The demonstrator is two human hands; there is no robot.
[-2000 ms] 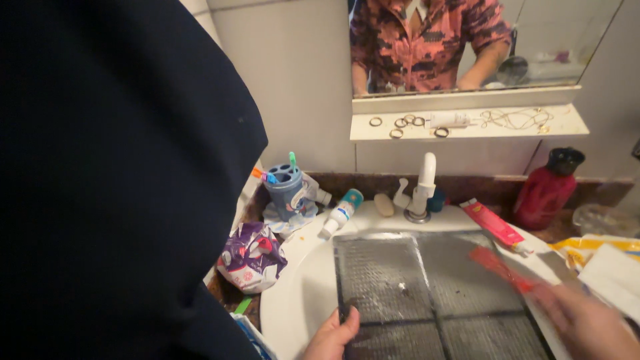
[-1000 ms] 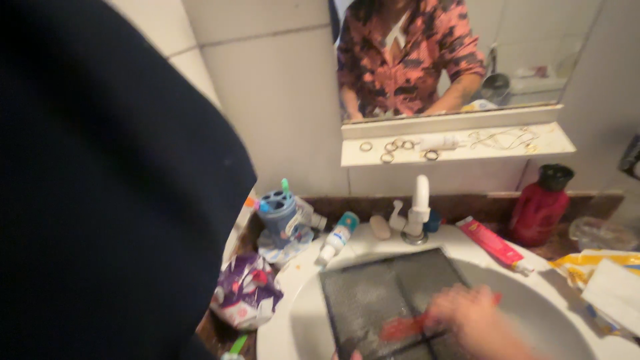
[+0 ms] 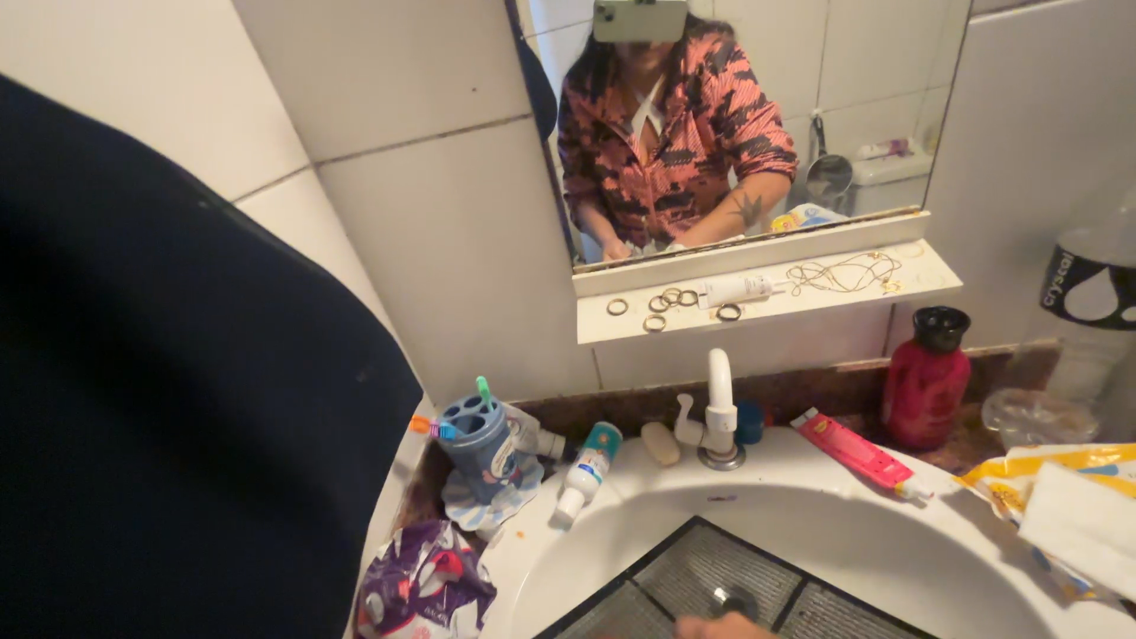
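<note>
A black-framed mesh filter panel (image 3: 719,568) lies tilted in the white sink basin (image 3: 852,515), its lower part cut off by the bottom edge. Only the upper edge of one hand, apparently my right hand (image 3: 723,627), shows over the panel; its fingers and whatever it holds are hidden below the frame. Just above that hand is a small dark, shiny round spot, possibly the drain seen through the mesh. My left hand is not directly in view. The white faucet (image 3: 721,399) stands behind the basin.
On the left are a blue toothbrush holder (image 3: 484,453), a toothpaste tube (image 3: 590,470) and a purple plastic package (image 3: 426,581). Soap (image 3: 659,444) lies by the faucet. A red tube (image 3: 856,453), a red bottle (image 3: 926,382) and a yellow packet (image 3: 1065,470) are on the right. Dark fabric (image 3: 177,399) blocks the left side.
The red brush held in my right hand earlier is not clearly visible now. My left hand, on the panel's edge two seconds ago, is out of view. The panel sits lower in the picture and is turned.
</note>
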